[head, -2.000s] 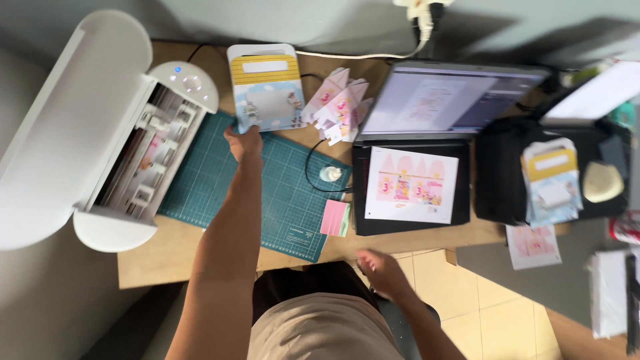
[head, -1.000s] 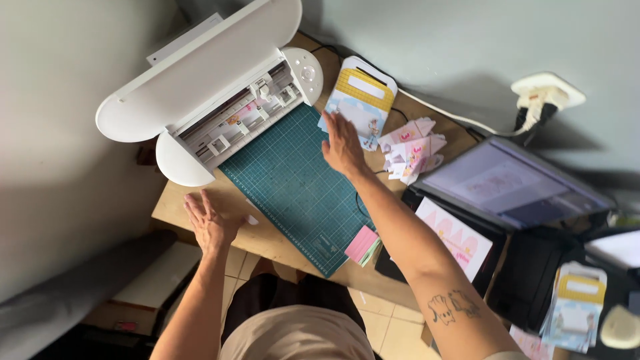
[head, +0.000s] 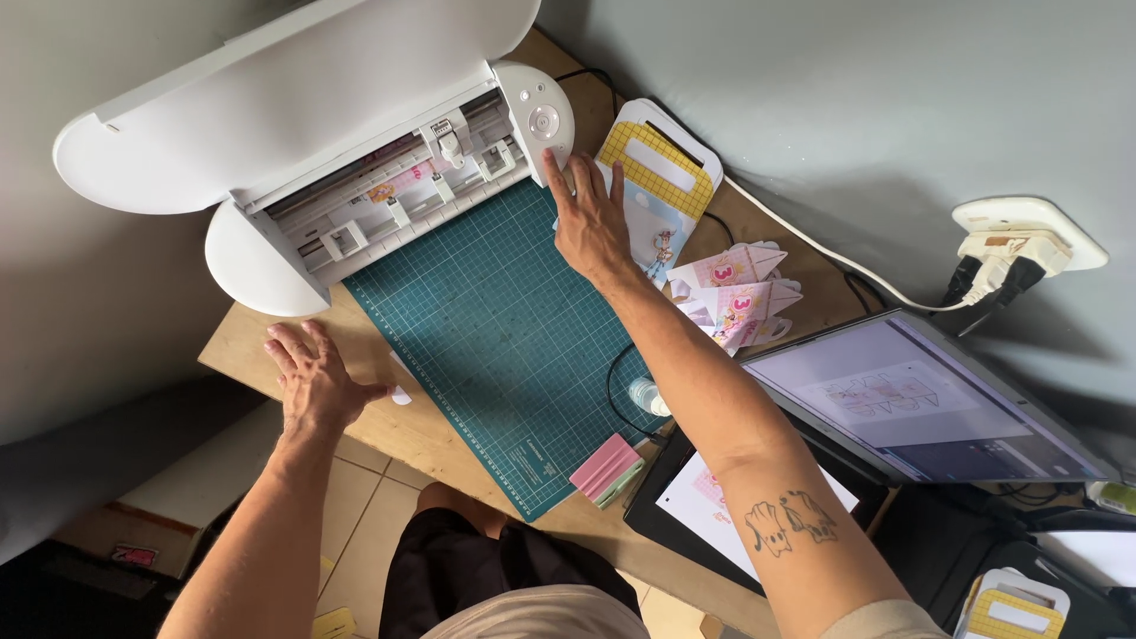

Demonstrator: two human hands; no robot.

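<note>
With its lid raised, a white electronic cutting machine [head: 390,188] stands at the upper left, a sheet with pink print inside it. My right hand [head: 593,213] holds nothing; one fingertip is at the lower end of the machine's button panel [head: 544,121]. Beside that hand lie printed paper boxes with yellow grid tops [head: 661,164]. My left hand [head: 312,377] rests with fingers spread on the wooden table [head: 235,342], its thumb near a small white scrap [head: 401,395]. A green cutting mat [head: 506,337] extends from the machine between my hands.
Pink folded paper pieces [head: 741,297] lie right of the mat. A pink scraper [head: 607,468] and a small clear bottle [head: 649,397] are at its edge. An open laptop [head: 923,399] bears a printed sheet [head: 701,515]. A white cable runs to a wall socket [head: 1021,240].
The view has turned and shifted strongly toward the machine. My left hand, at the boxes two seconds ago, is now on the table by the machine; my right hand has reached from the table's front to the button panel.
</note>
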